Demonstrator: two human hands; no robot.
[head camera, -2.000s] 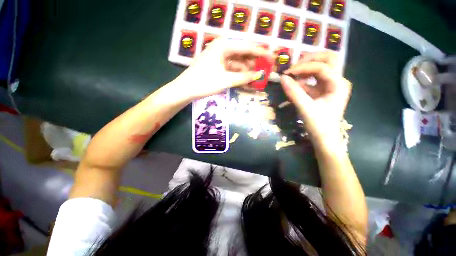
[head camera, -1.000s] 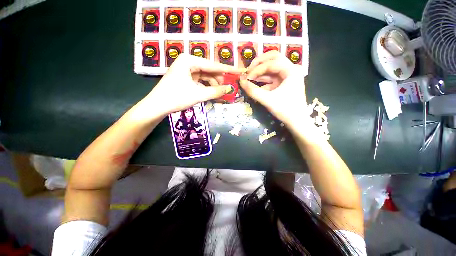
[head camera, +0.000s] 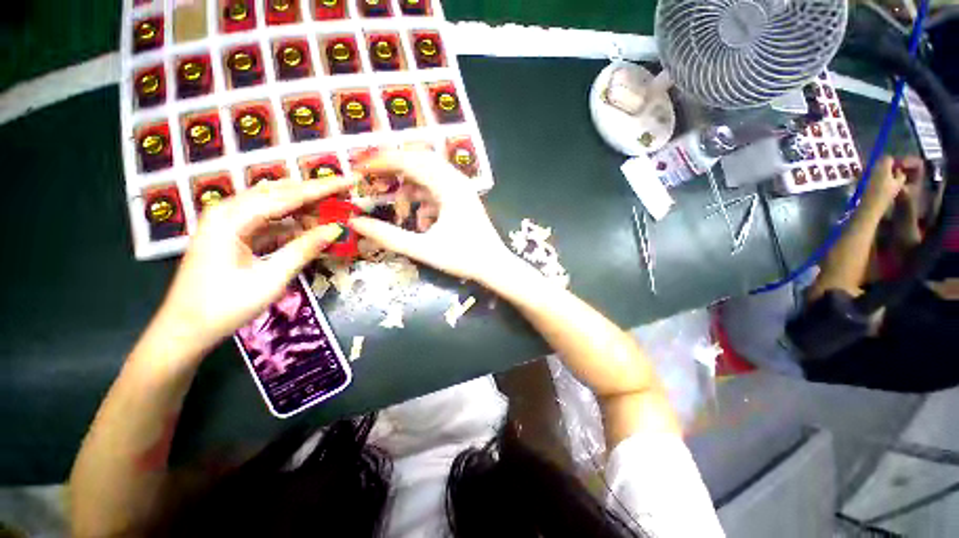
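My left hand (head camera: 237, 247) holds a small red module (head camera: 339, 226) between thumb and fingers, just in front of the tray. My right hand (head camera: 426, 215) touches the module's right side with thumb and fingertips; whether it pinches a tiny piece cannot be told. The white blister tray (head camera: 478, 158) holds rows of red-and-black modules with round gold centres; one pocket at the upper left looks different, beige. Pale slips (head camera: 384, 289) lie scattered below my hands. A smartphone (head camera: 292, 352) with a lit screen lies beside my left hand, partly covered by it.
A pile of cream pieces (head camera: 538, 252) lies right of my right forearm. Further right are a desk fan (head camera: 749, 42), a round white dish (head camera: 631, 131), a labelled bottle (head camera: 678, 158), tweezers (head camera: 645, 247), crossed metal tools (head camera: 736, 210) and a blue cable (head camera: 831, 257). Another person's hand (head camera: 886, 184) is near a second tray (head camera: 825, 147).
The view has swung right, bringing the whole fan, the second tray and another person into view. My hands remain together at the red module.
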